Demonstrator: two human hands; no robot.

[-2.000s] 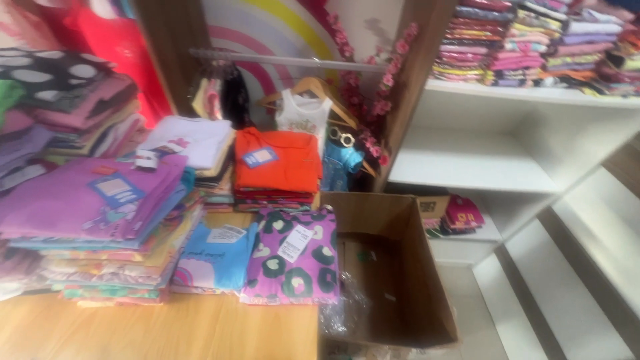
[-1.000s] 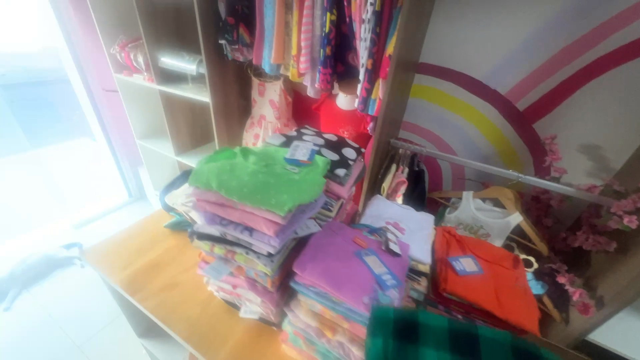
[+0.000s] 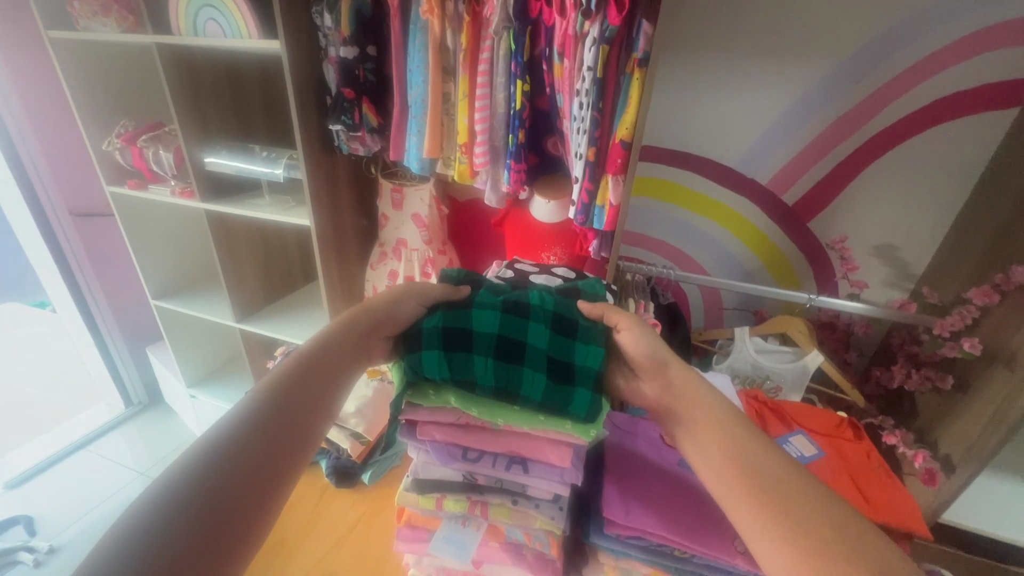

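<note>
A folded green and black plaid garment (image 3: 504, 344) is held between my two hands, over a tall stack of folded clothes (image 3: 488, 480) with a light green garment at its top. My left hand (image 3: 400, 316) grips the plaid cloth's left edge, thumb on top. On its right edge my right hand (image 3: 632, 348) has the thumb on top too; the fingers of both hands are partly hidden. Whether the plaid garment rests on the stack I cannot tell. Beside that stack lies a purple folded garment (image 3: 656, 496) on another pile, under my right forearm.
The stacks stand on a wooden table (image 3: 320, 520). An orange garment (image 3: 840, 456) with a tag lies at the right, near a metal rail (image 3: 784, 296) with hangers. Clothes (image 3: 512, 96) hang behind, beside a cubby shelf (image 3: 264, 220). Pink artificial blossoms (image 3: 952, 320) stand far right.
The plaid garment, at the bottom edge one second ago, is now over the tall stack, with both my hands in view on it. The view has turned left since two seconds ago.
</note>
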